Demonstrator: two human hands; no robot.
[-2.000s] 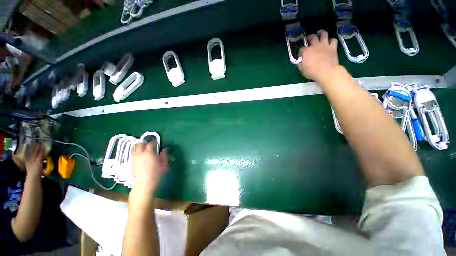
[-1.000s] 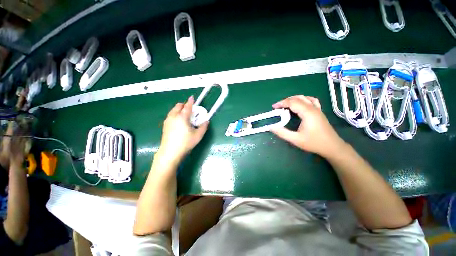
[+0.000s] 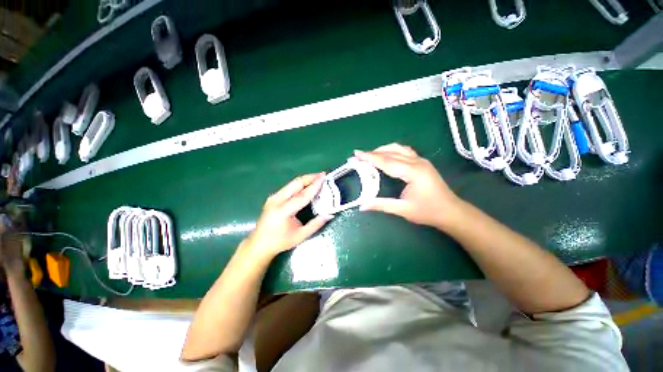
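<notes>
A white looped coil (image 3: pixel 350 187) is held just above the green bench (image 3: pixel 240 174) in front of me. My left hand (image 3: pixel 291 214) grips its left end, where a white end piece shows. My right hand (image 3: pixel 411 185) grips its right end between thumb and fingers. No blue band shows on this loop. A pile of overlapping loops with blue bands (image 3: pixel 485 92) lies at the right by the rail. A row of white loops (image 3: pixel 142 247) lies side by side at the left.
Behind the pale rail (image 3: pixel 276 123), a green belt (image 3: pixel 320 51) carries several white loops. An open carton with a white sheet (image 3: pixel 131 334) is below the bench's left edge. At far left are an orange object (image 3: pixel 58 269), a thin cable and another person's arm (image 3: pixel 27 312).
The blue-banded loop and the plain loop, held apart in my two hands before, are no longer seen separately; both hands now hold one loop. One more plain loop shows on the belt at left.
</notes>
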